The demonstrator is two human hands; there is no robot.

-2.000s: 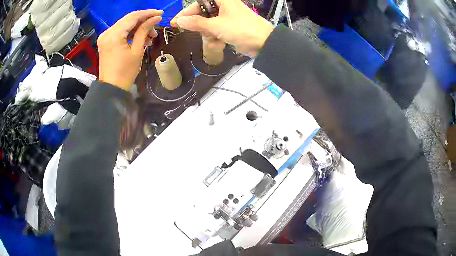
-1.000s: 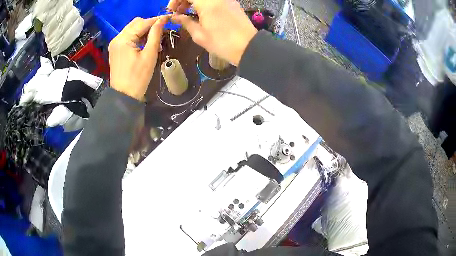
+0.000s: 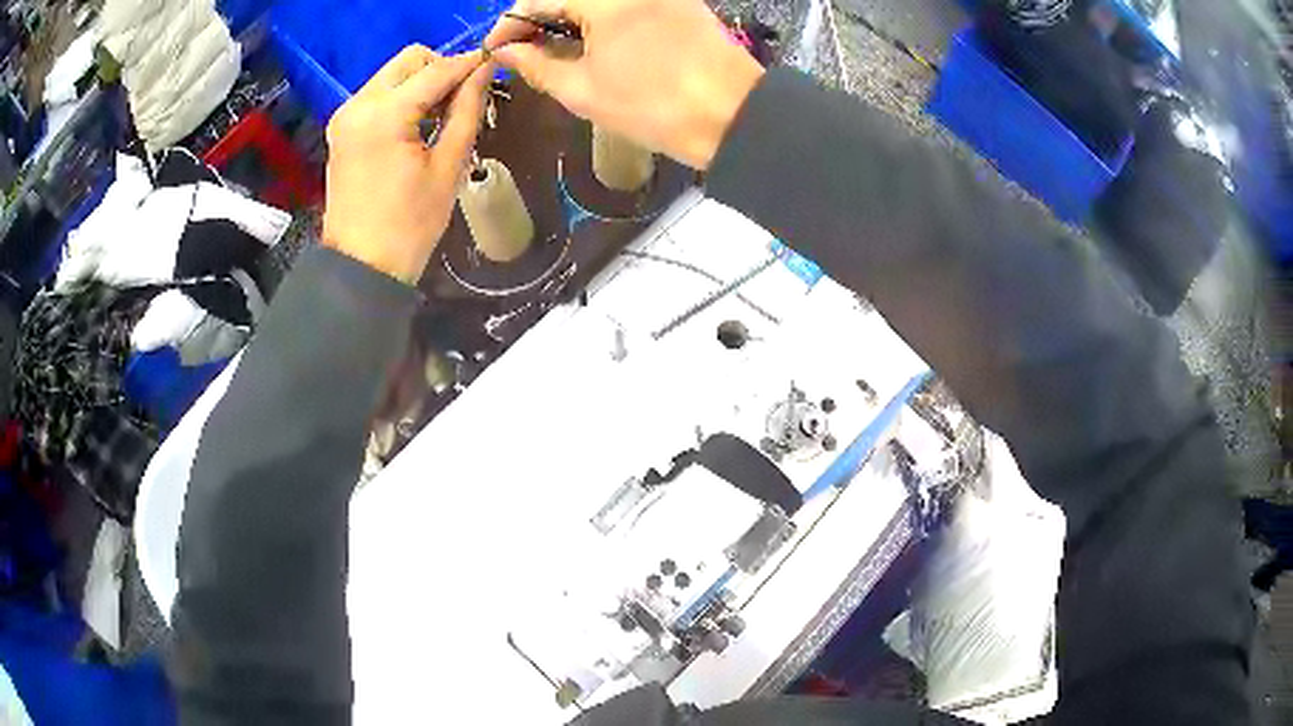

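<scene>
My left hand (image 3: 401, 153) and my right hand (image 3: 624, 71) meet at the top of the view, above the thread cones. Their fingertips are pinched together at one point; the thread between them is too fine to make out. A small dark tool, which looks like thread snips (image 3: 545, 24), lies in my right hand. One tan thread cone (image 3: 496, 213) stands upright just below my left hand. A second tan cone (image 3: 621, 159) stands below my right hand, its top hidden by the hand.
The white sewing machine head (image 3: 567, 411) with a blue stripe fills the middle. A blue bin (image 3: 1028, 125) stands at upper right, another (image 3: 362, 43) behind my hands. A garment pile (image 3: 177, 234) lies at left, white fabric (image 3: 986, 610) at lower right. A red container (image 3: 270, 159) stands at upper left.
My hands were apart two seconds ago; their fingertips have come together and stay so. The dark tool in my right hand has changed angle. The view has shifted slightly.
</scene>
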